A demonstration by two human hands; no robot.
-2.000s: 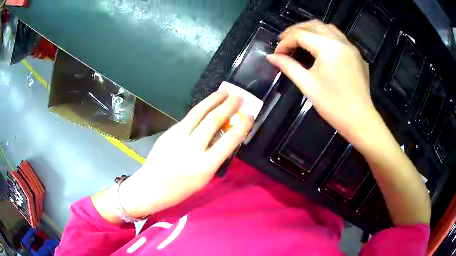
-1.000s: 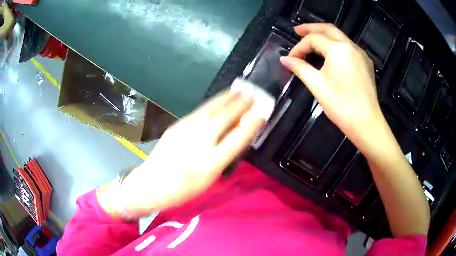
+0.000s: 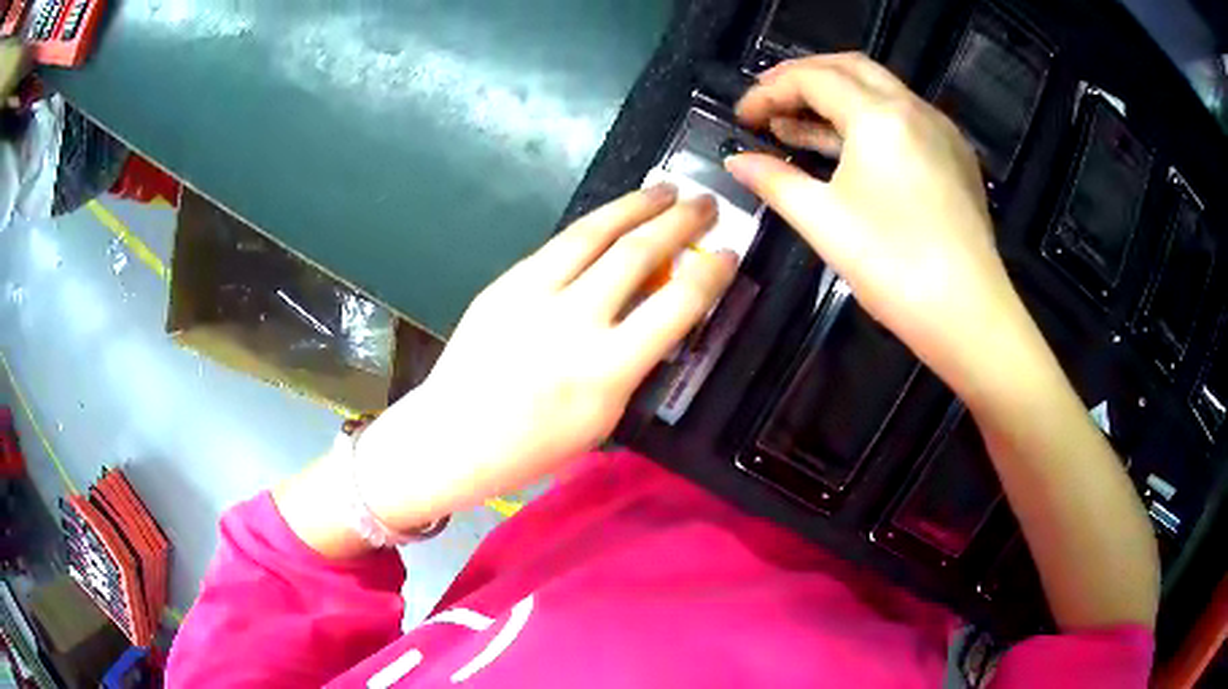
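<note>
A glossy black flip phone (image 3: 710, 140) lies in a pocket of the black foam tray (image 3: 622, 175). My left hand (image 3: 566, 323) presses a small white card (image 3: 739, 229) with an orange mark flat on the phone's screen. My right hand (image 3: 875, 189) is at the phone's upper end, thumb and forefinger close together at its edge; whether a thin film is between them cannot be made out. A white paper label (image 3: 700, 361) lies beside the phone. Another black phone (image 3: 838, 404) lies in the neighbouring pocket.
The green bench (image 3: 364, 121) lies to the left. An open cardboard box (image 3: 256, 303) with clear scraps is on the floor below its edge. Red-orange trays (image 3: 121, 545) stand at lower left, and another red-orange tray (image 3: 67, 30) at the top left. More phones fill the tray's right side.
My left hand and the white card have moved up along the phone towards my right hand. My right hand stays near the phone's upper end. A red-orange tray shows more at the top left.
</note>
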